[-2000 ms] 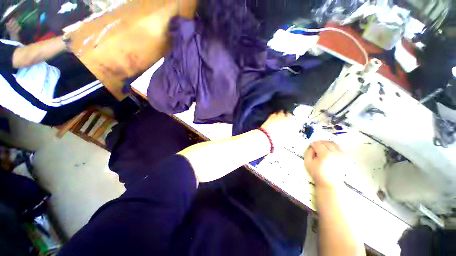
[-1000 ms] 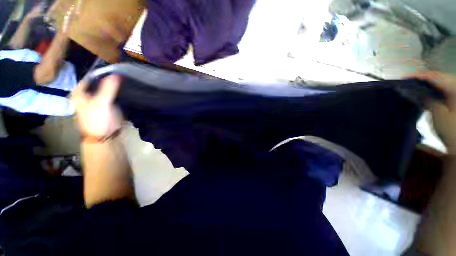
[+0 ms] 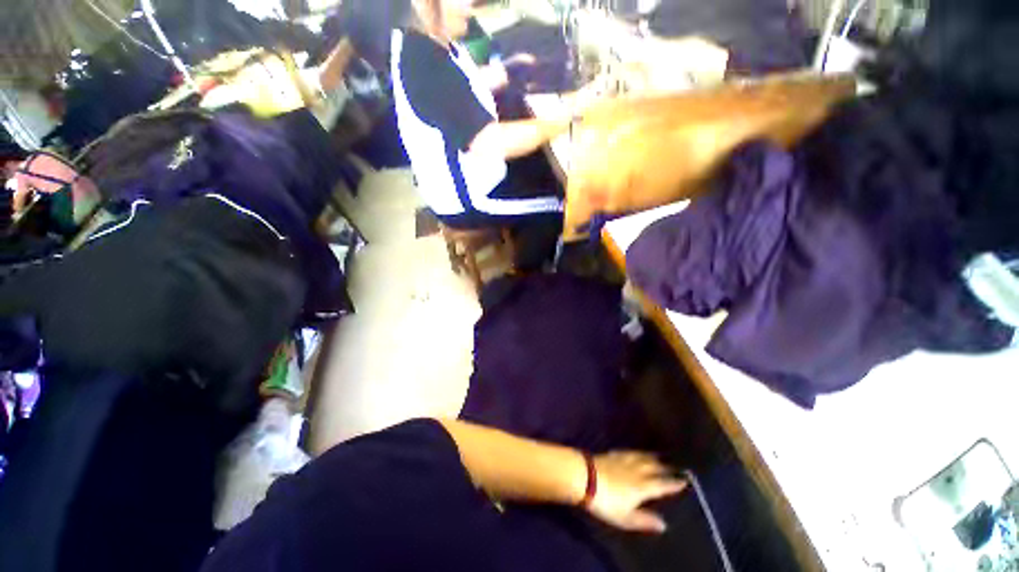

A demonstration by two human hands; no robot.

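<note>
My left hand (image 3: 635, 489), with a red bracelet at the wrist, is low in the view, right of the middle. Its fingers are apart and it lies over dark cloth by my lap. A thin pale piping line (image 3: 711, 523) runs down the dark cloth from near my fingertips. I cannot tell where this cloth ends against my dark clothing. My right hand is out of the picture. A crumpled purple garment pile (image 3: 821, 274) lies on the white machine table (image 3: 771, 419). Part of the machine's metal plate (image 3: 959, 492) shows at the lower right.
A heap of dark garments with white piping (image 3: 151, 291) stands at the left. A seated person (image 3: 453, 134) in black and white works beyond the brown board (image 3: 670, 140). Pale floor (image 3: 386, 335) runs between, with a crumpled clear bag (image 3: 266, 447) beside the heap.
The view has swung left, towards the heap and the other worker. The dark piece stretched between both hands is no longer held up. My left hand has come down and my right has left the picture.
</note>
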